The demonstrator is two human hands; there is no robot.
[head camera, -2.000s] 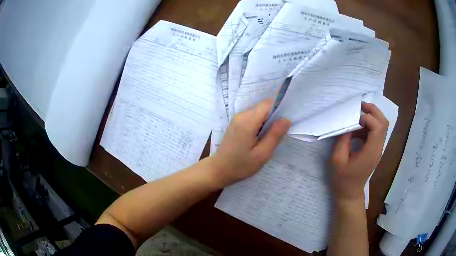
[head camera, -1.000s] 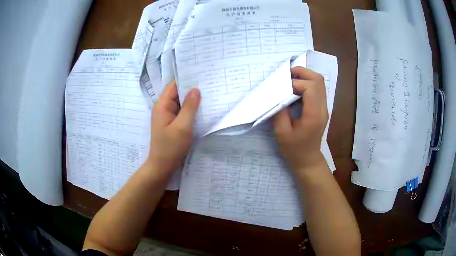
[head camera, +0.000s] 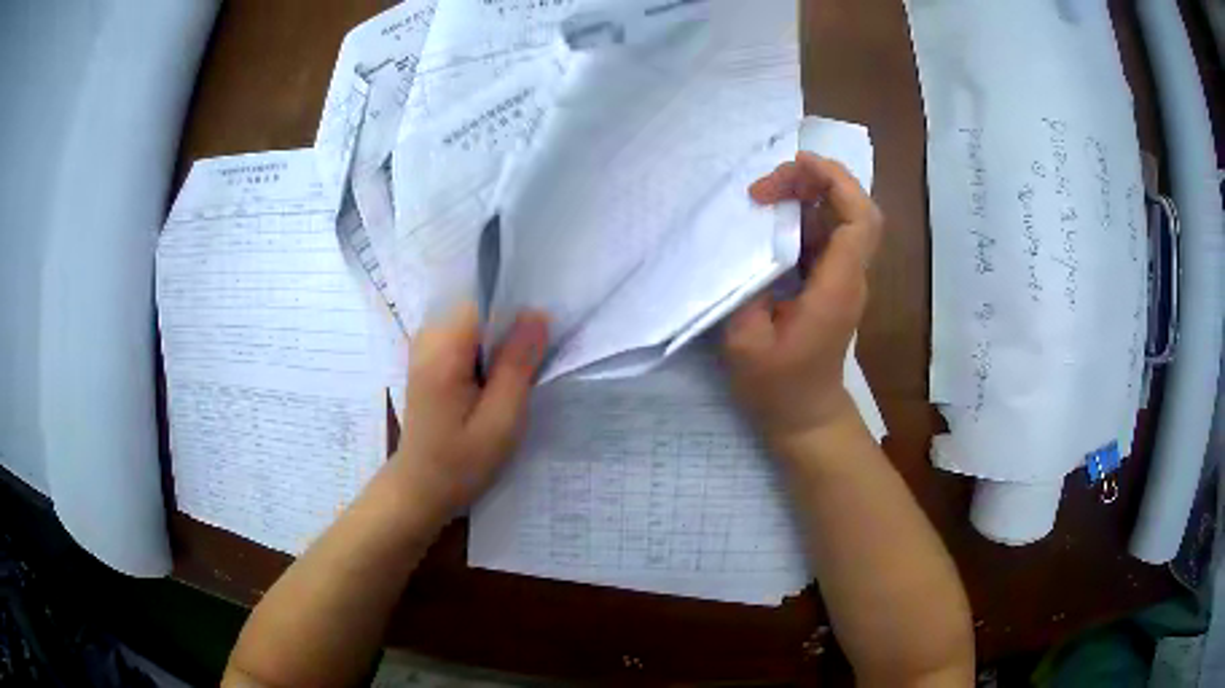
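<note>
A bundle of folded white printed sheets [head camera: 645,202] is held between both hands above the table, its upper part blurred. My left hand [head camera: 470,390] grips its lower left edge, thumb on top. My right hand [head camera: 806,296] grips its right edge at the folded corner, fingers curled. A printed sheet with a ruled table [head camera: 631,484] lies under the bundle. More overlapping, folded sheets [head camera: 356,175] lie behind it at the upper left. A separate production order sheet [head camera: 276,350] lies left of my left hand.
The brown wooden table [head camera: 893,565] shows around the papers. A large curled white sheet [head camera: 108,269] stands at the left. At the right lie a handwritten sheet [head camera: 1028,255] over a roll [head camera: 1014,511], a blue binder clip [head camera: 1103,464], a metal wire clip [head camera: 1166,276] and another white roll [head camera: 1189,175].
Both hands still hold the bundle. Since one second ago, the top sheets have lifted and folded over between the hands. The view has shifted, moving the table items slightly.
</note>
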